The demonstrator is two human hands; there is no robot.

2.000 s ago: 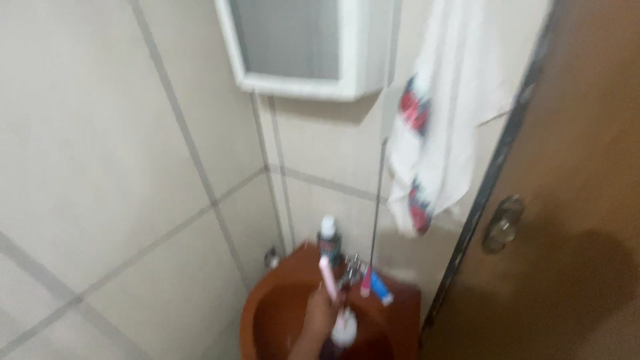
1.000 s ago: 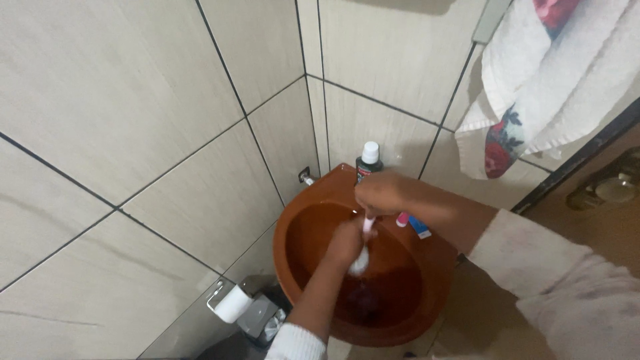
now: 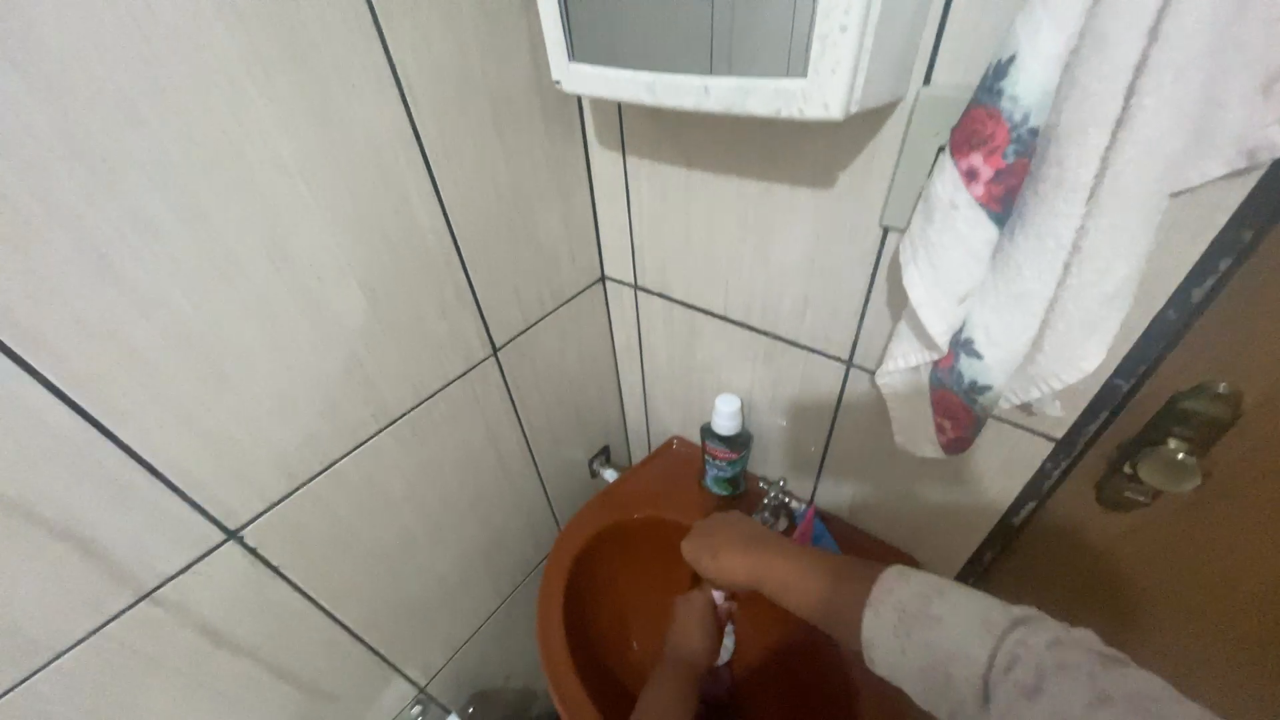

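Note:
Over the basin of a reddish-brown corner sink [image 3: 556, 620], my two hands are close together. My left hand [image 3: 690, 625] is closed around a small pale pink and white object [image 3: 726, 640], mostly covered by the fingers, so its kind is unclear. Just above it, my right hand [image 3: 730, 550] reaches in from the right with curled fingers; whether it grips the same object is hidden. Behind the hands stand a dark green mouthwash bottle [image 3: 725, 460] with a white cap and a metal faucet handle [image 3: 774, 500]. Beside the faucet lies a pink and blue item [image 3: 815, 528], partly covered by my right forearm.
A white-framed mirror cabinet [image 3: 700, 90] hangs above the sink. To the right, a white towel [image 3: 1080, 220] with red flowers hangs by a brown door [image 3: 1180, 600] with a metal knob [image 3: 1168, 467]. Tiled walls meet behind the sink, where a small pipe fitting [image 3: 602, 465] sticks out.
Two seconds ago only one hand showed, with a pink stick-like object; both hands have been together over the basin since the frame between. The view has tilted up since that frame.

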